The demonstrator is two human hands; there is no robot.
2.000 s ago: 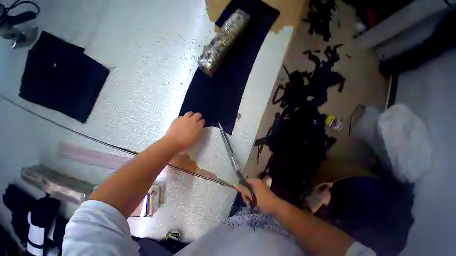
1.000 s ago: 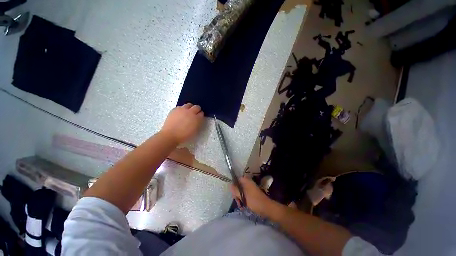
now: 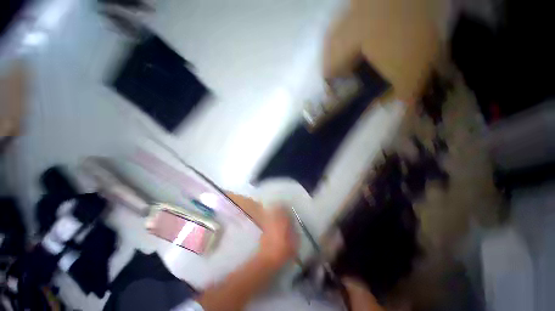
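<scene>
The view is strongly blurred. A black cut panel (image 3: 310,149) lies flat on the pale table, its near edge free of both hands. A mottled pattern weight (image 3: 331,102) rests on its far part. My left hand (image 3: 280,235) is near the table's front edge, off the panel; its fingers are too blurred to read. The fabric shears (image 3: 307,232) show as a thin blade between my hands, pointing away from me. My right hand (image 3: 358,294) is blurred at the bottom edge, at the handle end of the shears.
A squarish black stack (image 3: 161,82) lies at the upper left. A boxed block with a pink top (image 3: 182,231), a second bar (image 3: 115,182) and a pinkish strip (image 3: 173,176) lie at the left. Brown paper (image 3: 389,42) is at the far end; dark scraps (image 3: 383,225) cover the floor.
The view has swung left. My left hand has let go of the panel and moved back toward me. The shears have drawn back from the panel's near edge.
</scene>
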